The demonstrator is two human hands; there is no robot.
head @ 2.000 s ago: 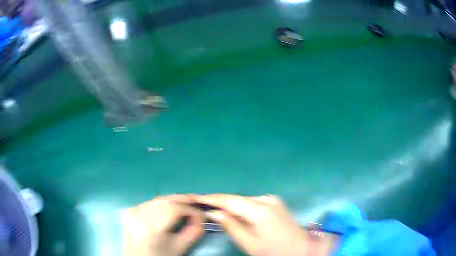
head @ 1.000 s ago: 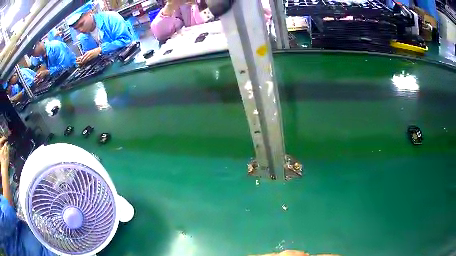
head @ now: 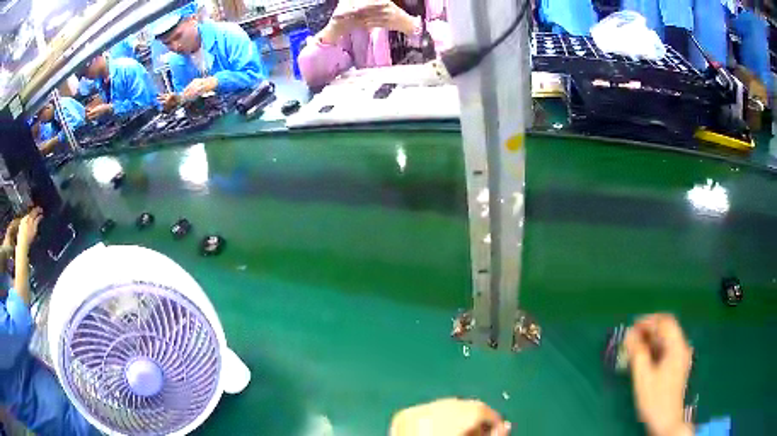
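Note:
My right hand (head: 660, 366) is at the lower right over the green surface (head: 358, 341), its fingers curled. A blurred dark housing (head: 615, 349) is just left of its fingertips; whether they touch is unclear. My left hand (head: 447, 419) is at the bottom, cut off by the edge. Something dark shows by its fingertips, too unclear to name. Another black housing (head: 731, 291) lies at the far right. Several black housings (head: 211, 245) lie spaced out at the left, beyond the fan.
A grey metal post (head: 498, 213) stands between me and the far side, its bracket bolted to the surface. A white fan (head: 143, 375) fills the lower left. Workers in blue and pink sit beyond. Black stacked trays (head: 647, 98) with a white bag are at far right.
The view has swung left from the post's other side, bringing the fan into view. My hands, together two seconds ago, are now apart, the right one out over the surface.

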